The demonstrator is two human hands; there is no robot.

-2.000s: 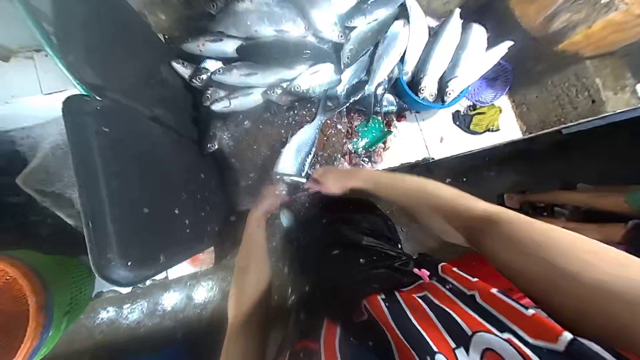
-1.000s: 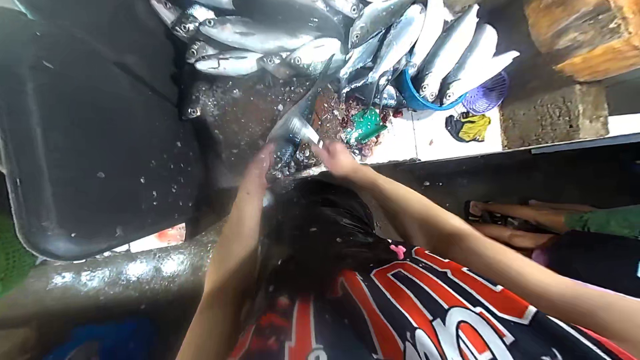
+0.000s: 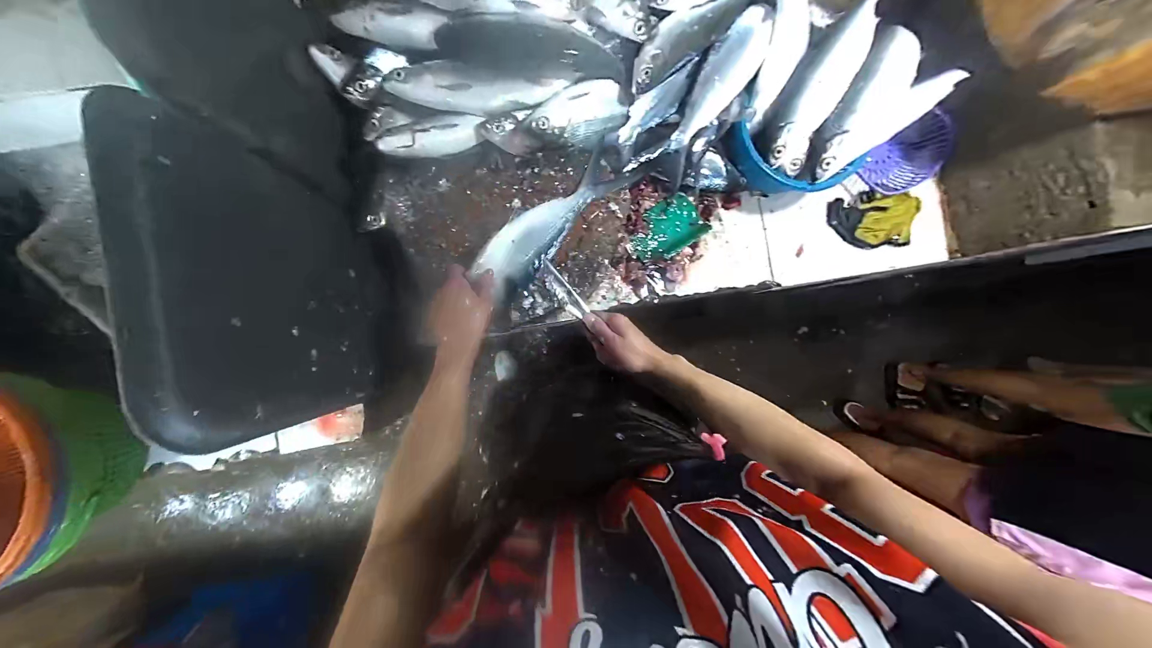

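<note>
A silvery fish (image 3: 531, 236) lies on the wet work surface, its forked tail pointing up and to the right. My left hand (image 3: 463, 308) grips its lower-left end, hiding the head. My right hand (image 3: 621, 342) holds a thin metal tool (image 3: 567, 290), perhaps a knife, whose far end touches the fish's right side. Scales are scattered around the fish. Just right of it, a green plastic piece (image 3: 670, 227) sits among red fish scraps (image 3: 641, 202).
More whole fish (image 3: 486, 85) are heaped at the back. Others stand in a blue basin (image 3: 776, 178) beside a purple basket (image 3: 909, 153) and a yellow-black glove (image 3: 875, 219). A large black tub (image 3: 225, 270) is at left. Another person's legs (image 3: 936, 432) show at right.
The metal tool has moved to the fish's right edge. The fish's body shows more fully now than one second ago, still with my left hand at its near end.
</note>
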